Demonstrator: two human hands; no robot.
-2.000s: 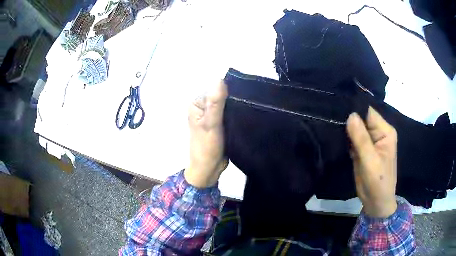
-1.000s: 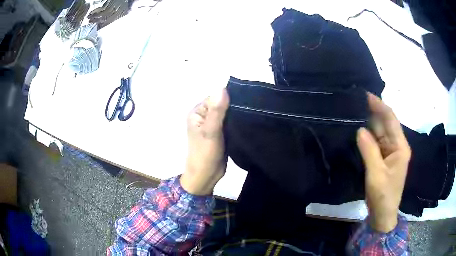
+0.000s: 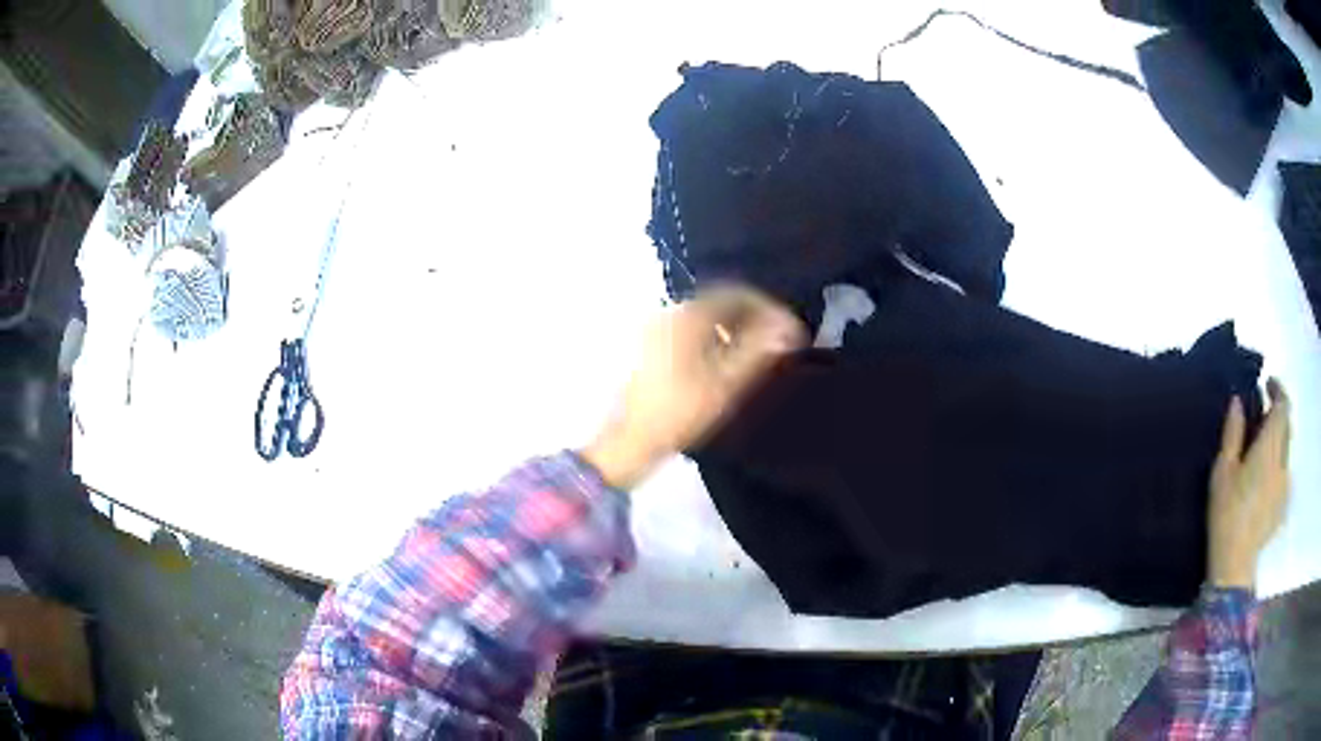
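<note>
A black garment piece lies spread flat along the table's front edge. My left hand is motion-blurred at its upper left corner; its grip is unclear. My right hand is at the piece's right end, thumb over the cloth and fingers along its edge; whether it pinches the cloth is unclear. A ragged-edged black heap lies behind, partly overlapped by the piece. A small pale patch shows between them, beside my left hand.
The white table holds shears at left and a striped pale bundle beyond them. Brown bundles lie at the top left. A thin dark cord and dark panels lie at the top right.
The black piece, held up between both hands earlier with its pale-lined band showing, now lies flat. My right hand has moved right to its far end. The view has shifted, showing more brown bundles.
</note>
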